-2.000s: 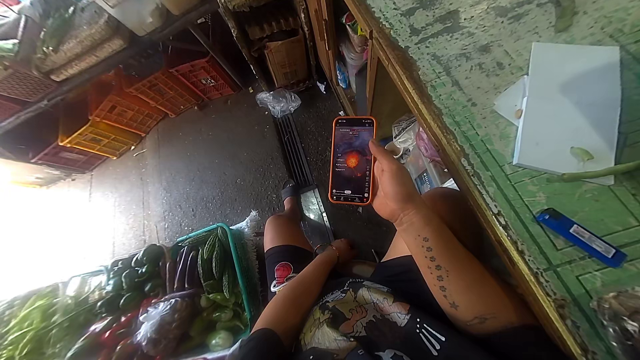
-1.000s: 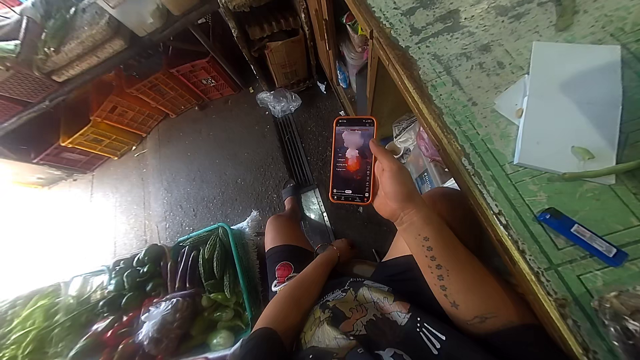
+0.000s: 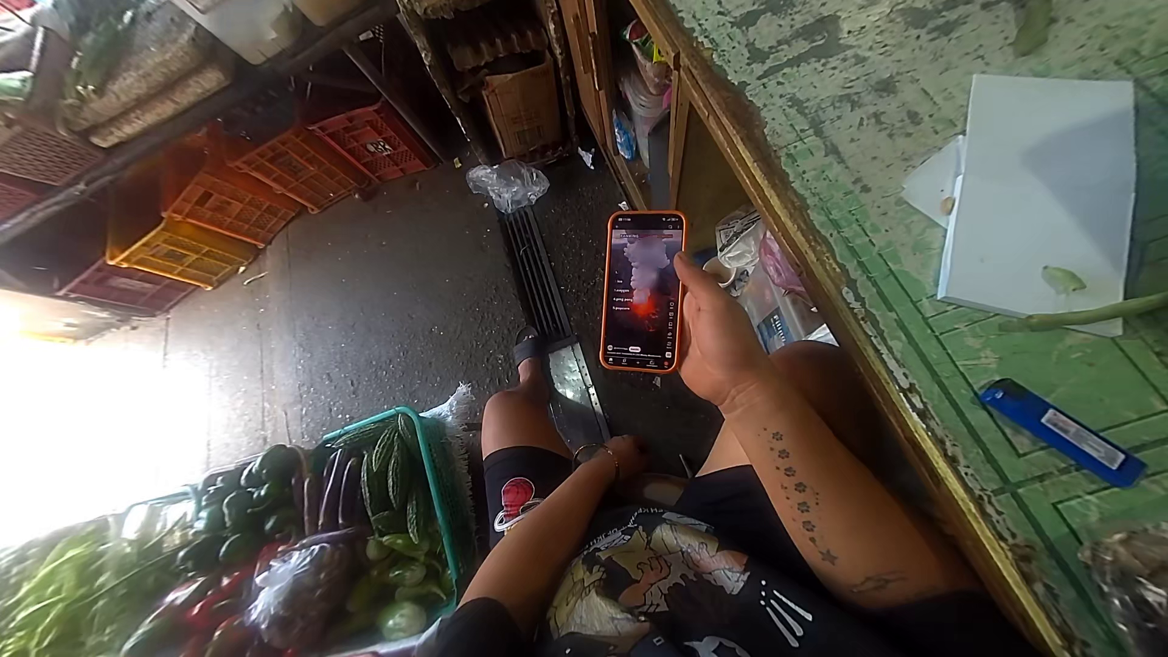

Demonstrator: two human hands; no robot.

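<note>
My right hand [image 3: 721, 333] holds a smartphone in an orange case [image 3: 642, 292] upright in front of my lap, thumb along its right edge. Its lit screen shows a dark picture with a pale plume above a red-orange glow. My left hand [image 3: 625, 456] rests low between my thighs, with a bracelet at the wrist; its fingers are small and dark in view, so whether it holds anything is unclear.
A teal crate [image 3: 443, 511] of vegetables stands at lower left. Orange and yellow plastic crates [image 3: 187, 251] line the upper left. On the green table [image 3: 1031, 356] at right lie white boards [image 3: 1040, 182] and a blue cutter-like object [image 3: 1063, 432]. A floor grate [image 3: 538, 274] runs ahead.
The picture on the phone screen has changed from a round red glow to a pale plume over a red glow. Both hands have stayed in about the same place.
</note>
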